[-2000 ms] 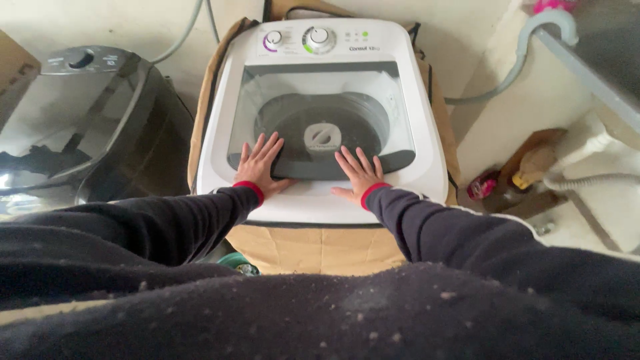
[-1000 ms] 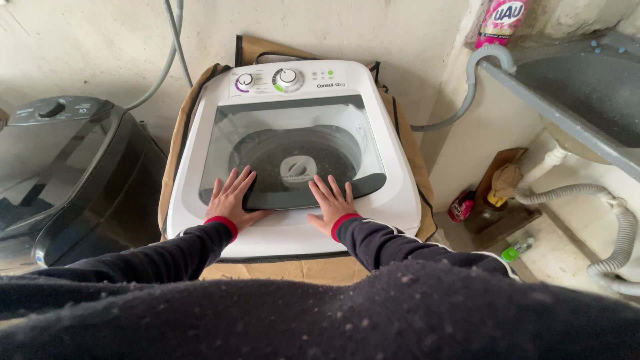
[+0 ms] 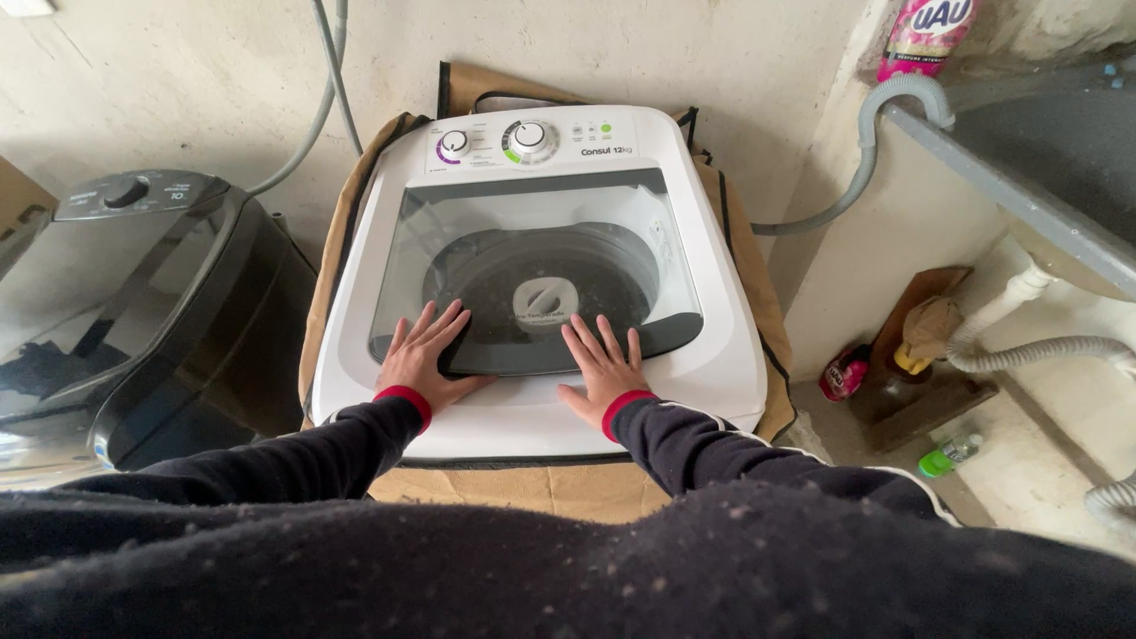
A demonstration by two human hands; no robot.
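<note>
A white Consul top-load washing machine (image 3: 532, 426) stands in front of me, with its glass lid (image 3: 541, 213) down over the drum. My left hand (image 3: 426, 355) lies palm down, fingers spread, on the lid's dark front edge at the left. To the right, my right hand (image 3: 603, 368) rests the same way, its fingertips on the dark edge and its palm on the white front rim. Neither hand holds anything. Behind the lid sit two round knobs, a smaller one (image 3: 454, 143) and a larger one (image 3: 530, 135). A tan fabric cover (image 3: 524, 488) hangs around the machine's sides and front.
A black appliance with a knob (image 3: 204, 337) stands at the left. A grey hose (image 3: 852, 191) hooks over the edge of a grey sink (image 3: 1021, 177) at the right, near a pink bottle (image 3: 923, 40). Below are a corrugated drain pipe (image 3: 1038, 355) and a green bottle (image 3: 950, 455).
Both hands stay spread on the lid's front edge, and the lid remains down. The view has shifted, bringing more of the sink and the pink bottle into sight than two seconds ago.
</note>
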